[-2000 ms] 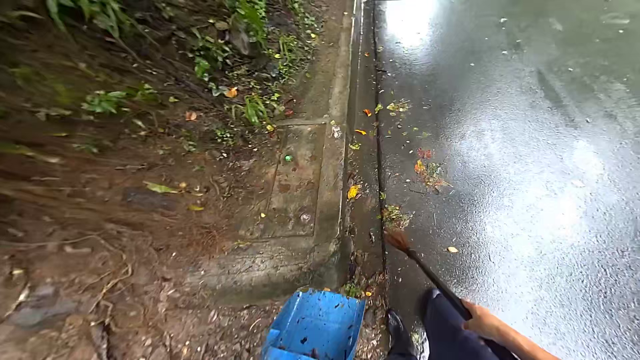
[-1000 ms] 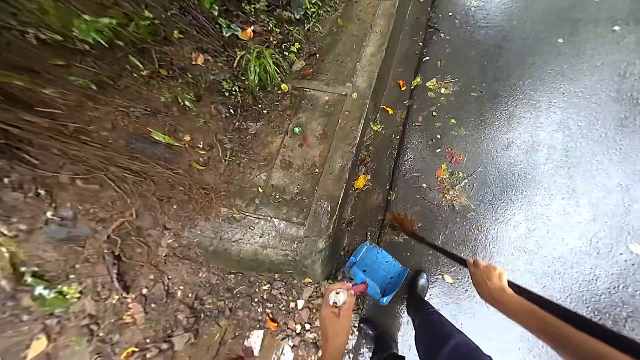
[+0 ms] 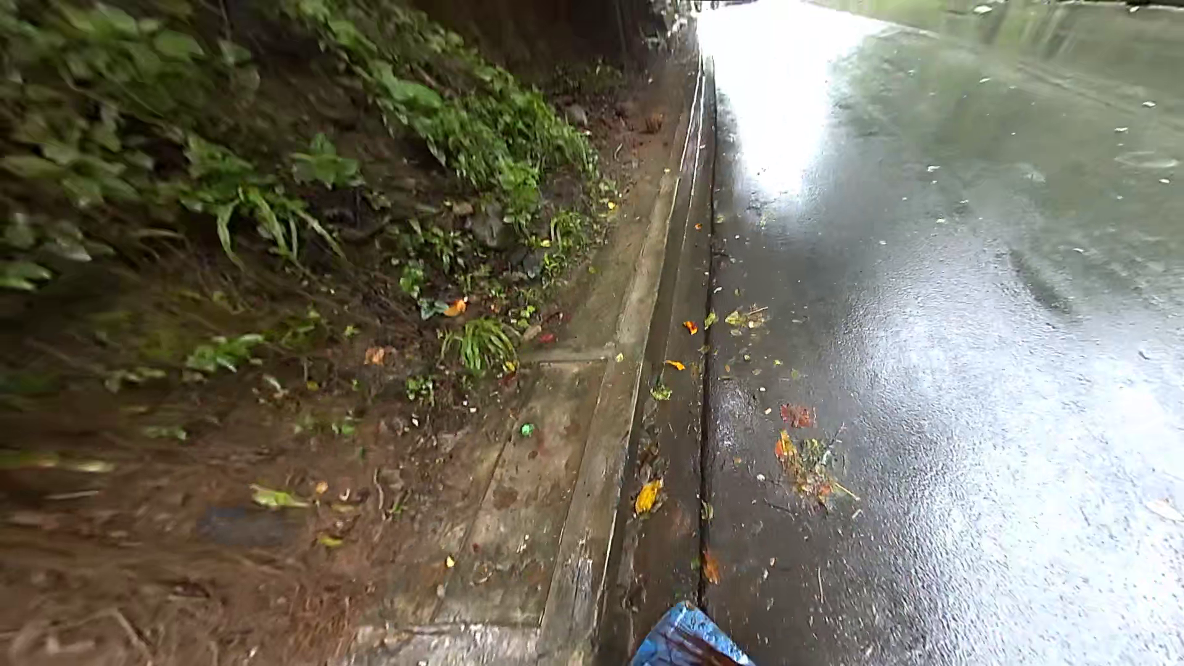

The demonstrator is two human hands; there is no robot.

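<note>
Only the upper end of a blue plastic dustpan (image 3: 686, 636) shows at the bottom edge, over the gutter beside the curb. Brown broom bristles (image 3: 696, 649) appear to lie across it. Both my left hand and my right hand are outside the view, so what they hold is hidden. A yellow leaf (image 3: 648, 497) rests in the gutter above the dustpan. An orange leaf (image 3: 710, 566) lies by the dark seam just beyond the pan. To the right, a clump of red and yellow leaves (image 3: 810, 472) sits on the wet road.
A concrete curb (image 3: 578, 518) runs away ahead, with a wet, shiny road (image 3: 925, 370) on its right. Left of it rises a bank of brown soil (image 3: 277, 555) with green plants (image 3: 481, 347). A small green object (image 3: 527, 430) lies on the concrete ledge.
Both hands, seen a second ago with the dustpan and broom, have left the view. The bristles, earlier beside the pan, now appear over it. The view has tilted up along the road.
</note>
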